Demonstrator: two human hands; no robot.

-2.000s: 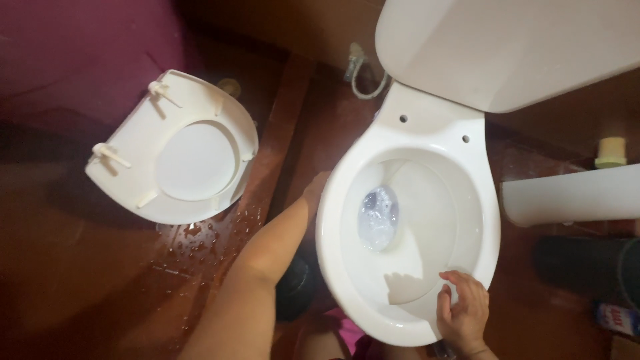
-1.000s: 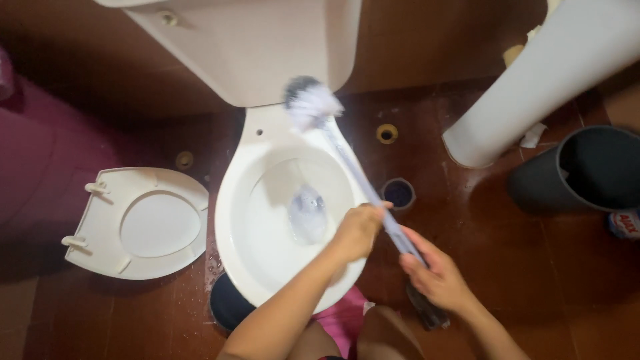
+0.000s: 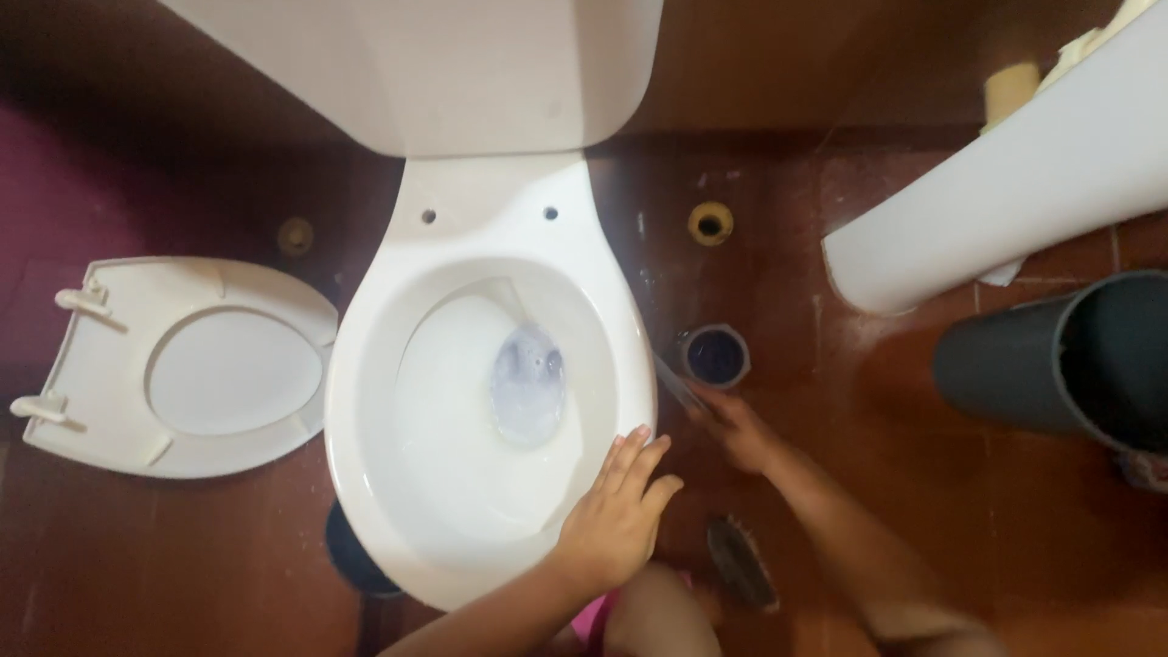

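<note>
The white toilet bowl [image 3: 356, 420] stands in the middle with its lid and seat off and soapy water [image 3: 529, 388] at the bottom. My left hand [image 3: 616, 506] is spread over the bowl's front right rim, holding nothing; whether it touches the rim I cannot tell. Low beside the bowl's right side, my right hand [image 3: 730, 424] grips a pale handle [image 3: 675, 383], seemingly the toilet brush's; its bristle end is hidden. A small round container of dark bluish liquid [image 3: 715, 356] sits just beyond that hand.
The detached toilet seat and lid [image 3: 214, 456] lie on the floor at left. A scrub brush [image 3: 741, 561] lies near my right forearm. At right are a white pedestal [image 3: 995, 182] and a dark bin [image 3: 1004, 365]; a dark container [image 3: 356, 552] sits at the bowl's lower left.
A second ago both hands held the toilet brush above the bowl. My left hand has let go, and my right hand has lowered the handle beside the bowl.
</note>
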